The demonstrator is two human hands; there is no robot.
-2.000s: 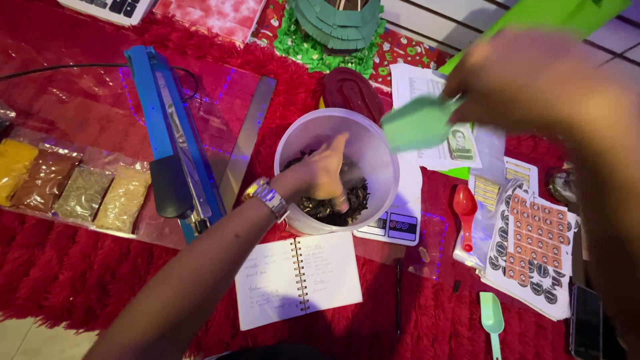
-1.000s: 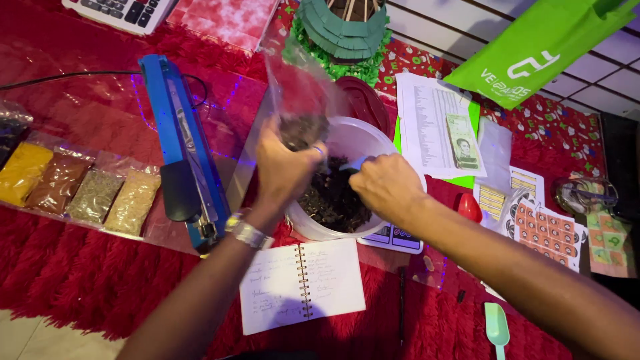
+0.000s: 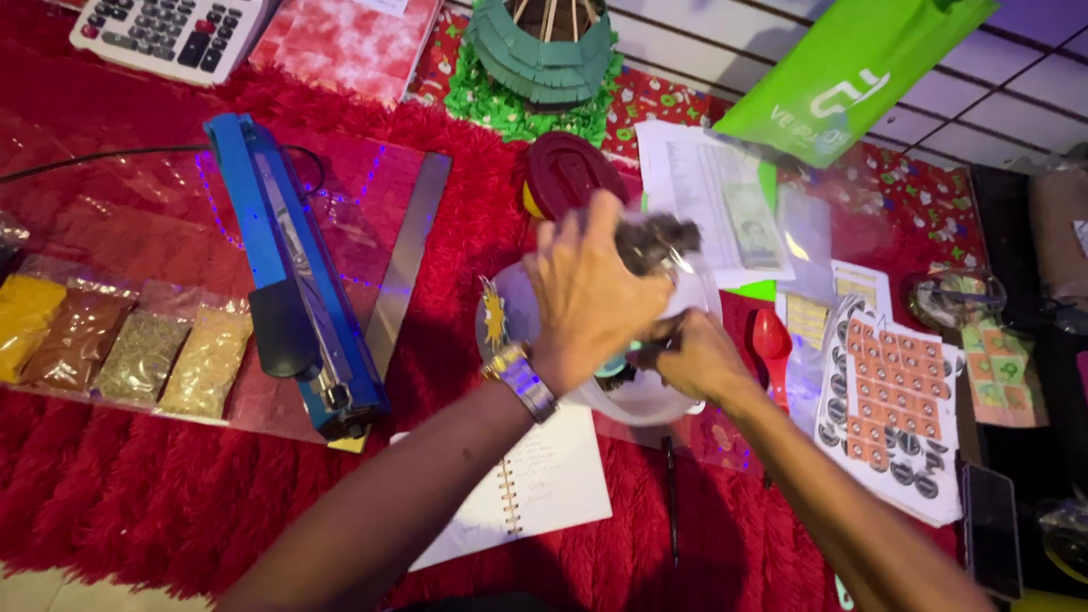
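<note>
My left hand (image 3: 595, 297), with a metal watch at the wrist, is raised over a translucent plastic tub (image 3: 637, 404) and holds a clear plastic bag of dark dried material (image 3: 659, 242). My right hand (image 3: 701, 361) is low at the tub's right side, its fingers closed around something partly hidden; a bit of light green, likely the scoop, shows between the hands. Some dark material lies in the tub, mostly covered by my hands. An open spiral notebook (image 3: 552, 489) with handwriting lies just below the tub.
Left of the tub are a blue heat sealer (image 3: 280, 255), a metal ruler (image 3: 412, 246) and several filled spice bags (image 3: 140, 357). To the right lie a red scoop (image 3: 772, 340), sticker sheets (image 3: 901, 399) and a phone (image 3: 992, 531). A dark red lid (image 3: 574, 174) sits behind.
Two seconds ago my left hand was in the tub and my right held a green scoop up at the right. My left hand has since taken the clear bag, and my right hand has come down to the tub.
</note>
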